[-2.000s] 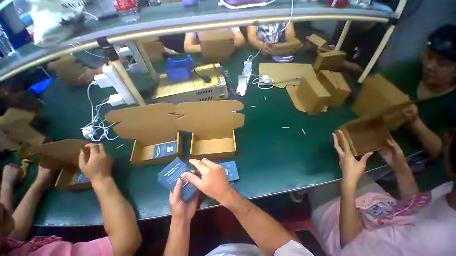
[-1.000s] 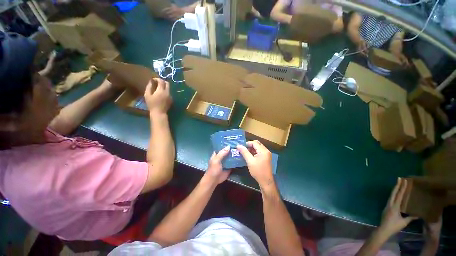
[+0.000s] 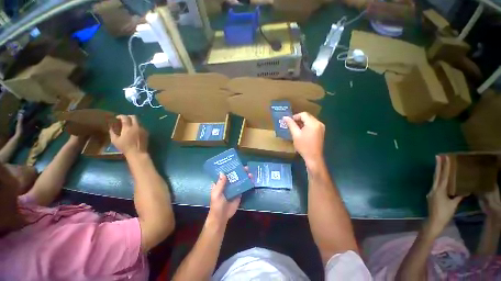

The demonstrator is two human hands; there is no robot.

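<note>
My left hand (image 3: 224, 200) holds a fanned stack of dark blue cards (image 3: 229, 171) above the bench's near edge. My right hand (image 3: 307, 134) pinches one upright blue card (image 3: 281, 116) over the right open mailer box (image 3: 257, 140), in front of its raised lid. No card shows inside that box, though its right part is partly hidden by the held card and hand. The left open box (image 3: 185, 133) has a blue card (image 3: 210, 131) lying in it. A spare card pile (image 3: 272, 176) lies on the bench beside my left hand.
Neighbours' hands work on boxes at left (image 3: 132, 134) and right (image 3: 446, 192). White cables (image 3: 137, 94) lie left of the boxes. Behind stand a metal device (image 3: 263, 63) with a blue bin (image 3: 241, 26), and a white power strip (image 3: 328, 50). Folded boxes (image 3: 420, 90) stand at right.
My right hand has left the card stack and moved up and right with a single card, over the right box. My left hand keeps the stack. The camera view has shifted.
</note>
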